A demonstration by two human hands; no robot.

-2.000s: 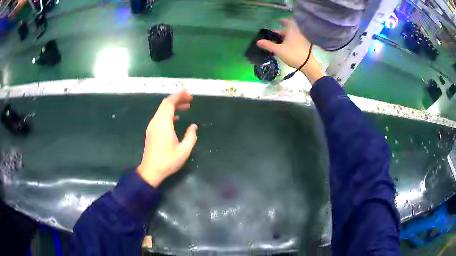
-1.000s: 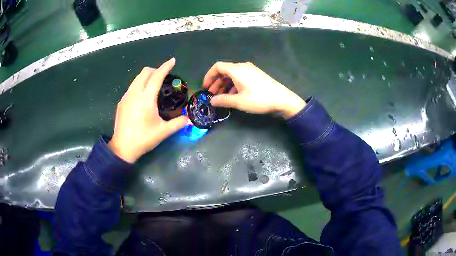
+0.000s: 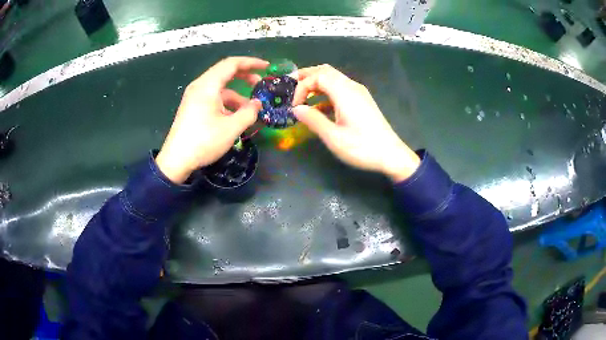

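Note:
The round black top assembly [image 3: 277, 101] is held up over the bench, its dark board with small bluish parts facing me. My left hand [image 3: 216, 119] grips its left side and my right hand [image 3: 345, 119] grips its right side. Green light shows at its top edge and orange light below it. The black housing [image 3: 232, 166] stands on the bench below my left hand, its hollow, ribbed inside showing, partly hidden by that hand. A thin red wire and a small pale green piece [image 3: 238, 143] are at the housing's rim.
The dark-green bench [image 3: 345, 192] has a pale rail [image 3: 199, 34] along its far edge. A black unit [image 3: 92, 16] stands beyond the rail at the upper left. Dark parts lie at the far left bench edge. A blue stool [image 3: 577, 229] is at the right.
Since the first frame, my hands have come together over the bench and a top assembly and housing are there. In the last second, the assembly was raised and the housing now stands nearer me.

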